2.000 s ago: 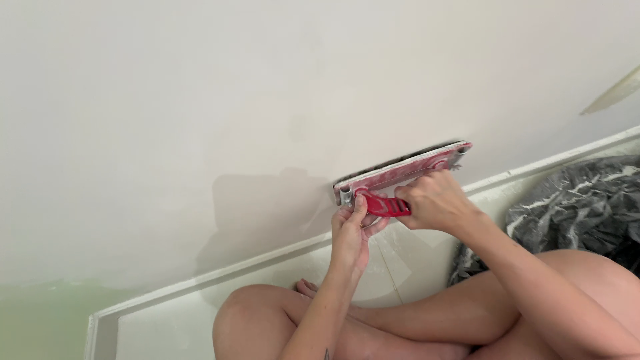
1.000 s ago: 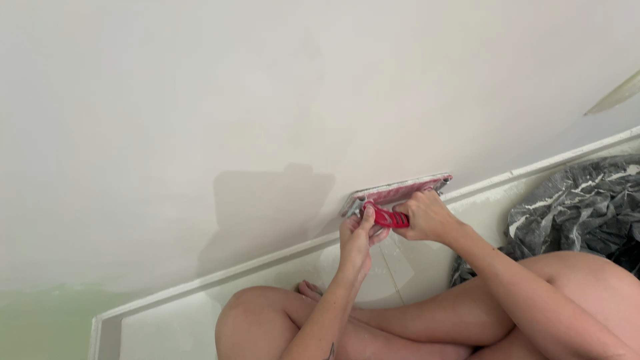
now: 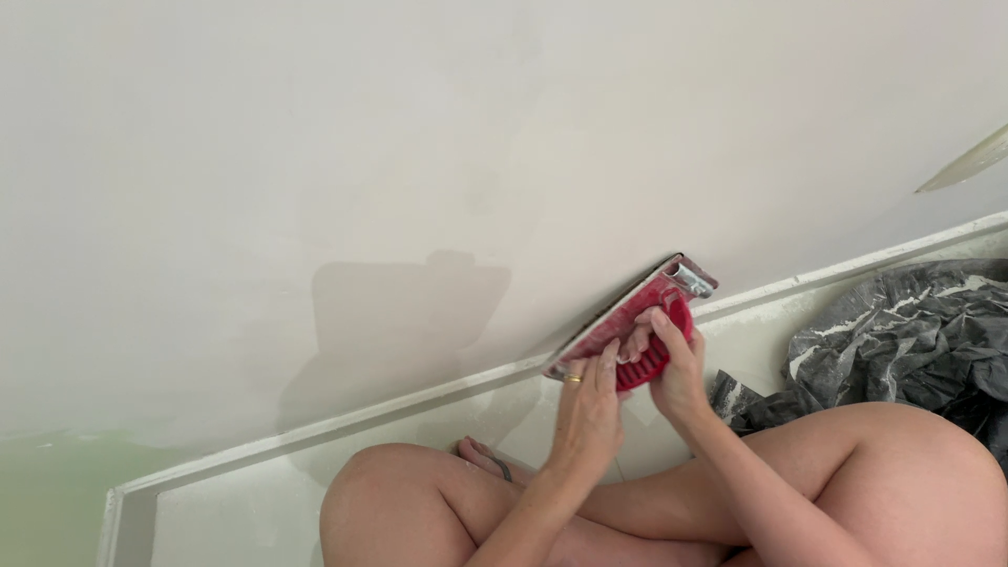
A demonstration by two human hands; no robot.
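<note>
A red hand sander (image 3: 605, 321) with a metal clamp at its upper end leans tilted against the pale wall (image 3: 441, 157), just above the baseboard. My right hand (image 3: 676, 358) grips its red handle, with fingers through the gap under it. At the sander's lower left end, my left hand (image 3: 589, 409), with a ring on one finger, holds the edge of the plate and the end of the handle. White dust lies on the sander and my fingers. The sanding face is turned to the wall and mostly hidden.
A white baseboard (image 3: 409, 405) runs along the wall's foot and turns a corner at lower left. Crumpled dark plastic sheeting (image 3: 906, 339), dusted white, lies on the right over the pale floor (image 3: 228, 504). My crossed legs are close below. Green paint (image 3: 71, 488) shows at lower left.
The sander has turned from a nearly level tilt to a steeper slant, its right end now higher. My right hand has shifted along the handle, and my left hand has moved to the lower end.
</note>
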